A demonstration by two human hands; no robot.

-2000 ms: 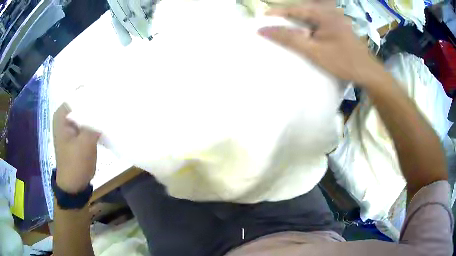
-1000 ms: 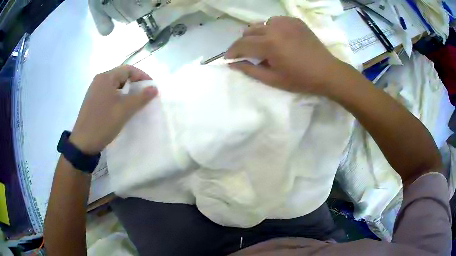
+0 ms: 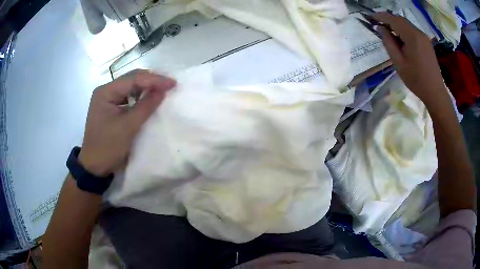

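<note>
A cream fabric panel [image 3: 247, 157] drapes over the front edge of the table and my lap. My left hand [image 3: 123, 115] pinches its upper left edge between thumb and fingers. My right hand [image 3: 402, 50] is off the panel at the upper right, its fingers around dark, pointed thread snips [image 3: 372, 22] at the back of the table. The sewing machine's presser foot and needle area [image 3: 141, 26] shows at the upper left, with no cloth seen under it.
Another cream piece [image 3: 305, 31] lies across the back of the machine table [image 3: 47, 105] and hangs toward the panel. Cream cloth is piled at the right [image 3: 389, 152]. A red item [image 3: 462, 79] is at the far right. Printed ruler marks run along the table edge.
My right hand has let go of the panel and moved right to the dark tool. My left hand still pinches the panel, which first was spread high over the table and now lies lower.
</note>
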